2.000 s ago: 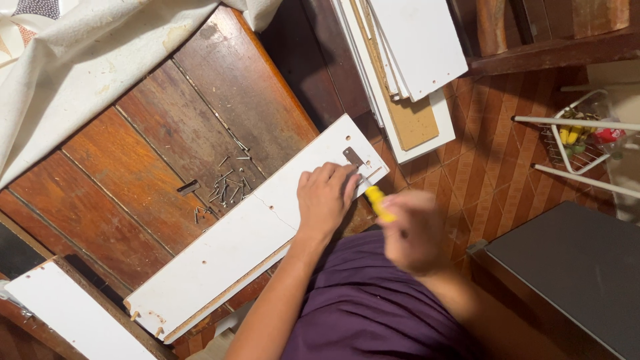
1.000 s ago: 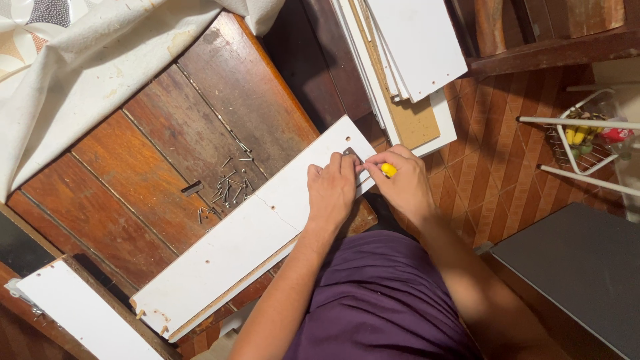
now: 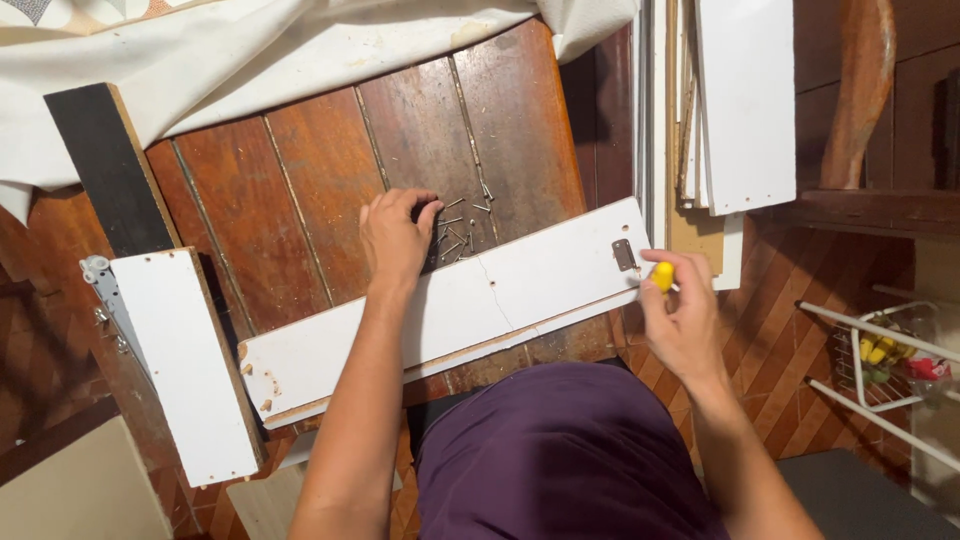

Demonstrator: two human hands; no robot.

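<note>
My right hand holds a yellow-handled tool, likely a screwdriver, at the right end of a long white board. Next to it, a dark metal plate lies on the board near a hole. My left hand is over the wooden table beyond the board, thumb and forefinger curved beside a scatter of screws; whether a screw is between the fingertips cannot be told. A thin crack runs across the board's middle, and its left end has chipped holes.
A shorter white board and a black board lie at left, beside metal drawer slides. A cream cloth covers the table's far side. White panels stand at right, near a wire basket holding fruit.
My left hand has left the metal plate and moved left to the screws. My right hand stays by the board's right end with the yellow-handled tool. The view has turned.
</note>
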